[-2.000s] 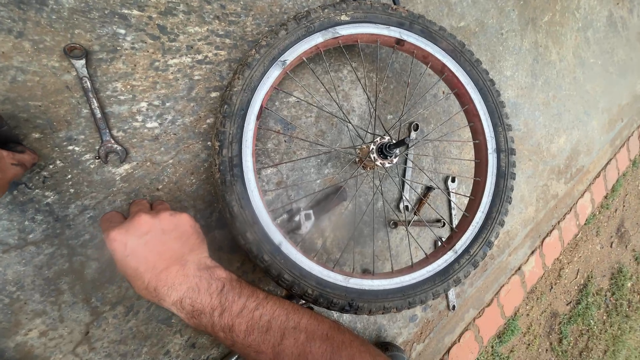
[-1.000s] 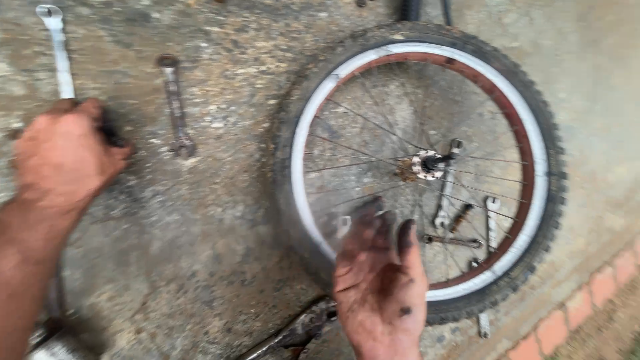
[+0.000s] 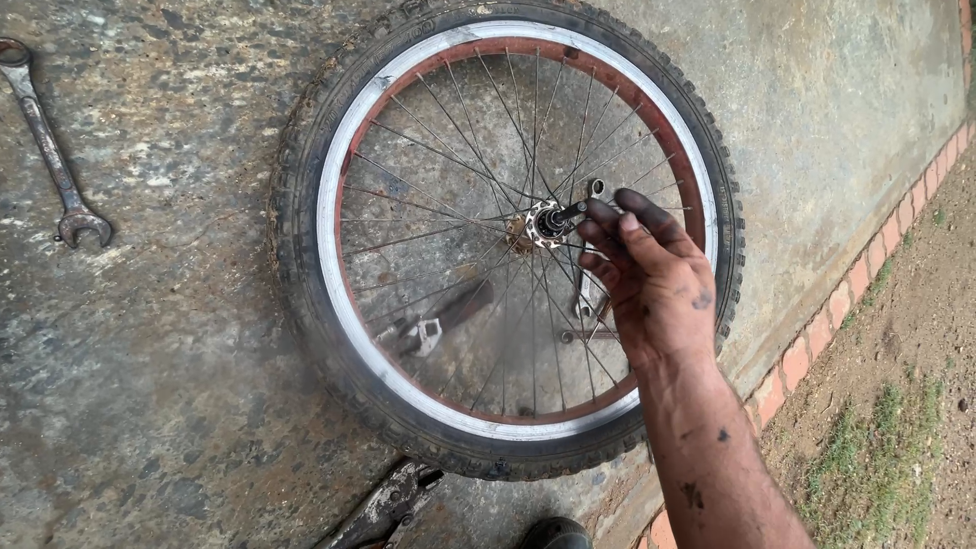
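A bicycle wheel [image 3: 329,191] with a knobbly black tyre lies flat on the concrete. Its hub [image 3: 546,224] has a dark threaded axle sticking up from the middle. My right hand [image 3: 648,267], fingers blackened, is over the right side of the spokes, with fingertips beside the axle's end; whether they touch or pinch anything small cannot be told. Behind the hand lies a combination wrench [image 3: 584,293], partly hidden. A socket-ended metal tool [image 3: 591,335] lies lower down, also partly covered. Inside the rim at lower left is an adjustable wrench [image 3: 427,335]. My left hand is out of view.
A worn combination wrench [image 3: 53,149] lies on the concrete at far left. Locking pliers [image 3: 385,507] lie below the tyre, near the tip of a dark shoe [image 3: 557,534]. A brick edging [image 3: 820,324] runs along the right, with soil and grass beyond.
My right hand has moved from the wheel's lower part up to beside the axle. My left hand, at the far left a second ago, has gone out of view. The view has shifted.
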